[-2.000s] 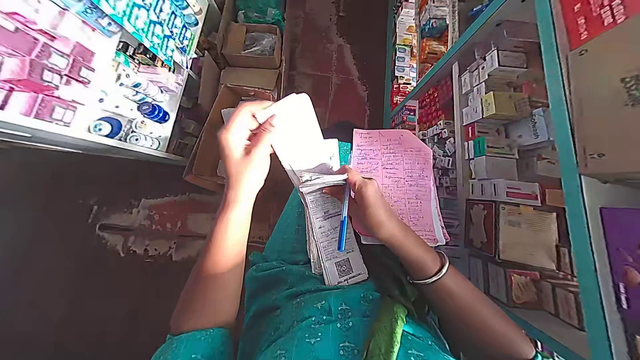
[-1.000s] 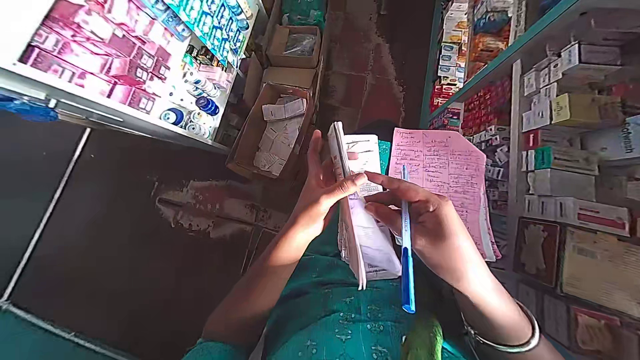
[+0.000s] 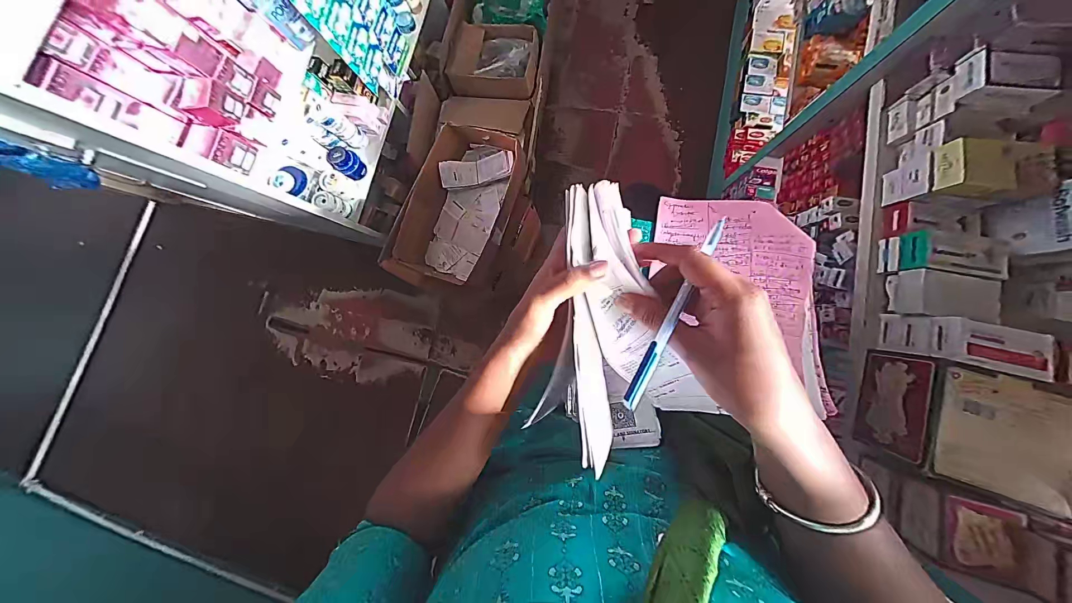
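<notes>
A stack of folded printed paper slips (image 3: 590, 335) stands on edge between my hands, above my lap. My left hand (image 3: 553, 289) grips it from the left, the thumb across its edge. On the right side, my right hand (image 3: 712, 310) holds the slips' sheets with its fingertips and keeps a blue-and-clear ballpoint pen (image 3: 670, 331) between its fingers. Behind that hand lie pink sheets (image 3: 775, 260) covered with handwriting in ruled columns. A slip with a printed code (image 3: 636, 425) shows below the stack. Some fingertips are hidden behind the paper.
Open cardboard boxes (image 3: 402, 239) stand ahead to the left, one with small white cartons (image 3: 469, 222). A display counter (image 3: 209, 159) with pink packs and bottles is at the upper left. Shelves of boxed goods (image 3: 971, 167) line the right side.
My left hand earlier held pale sheets raised at the left; the stack has since been brought upright between both hands. The pen has stayed in my right hand. The view has shifted.
</notes>
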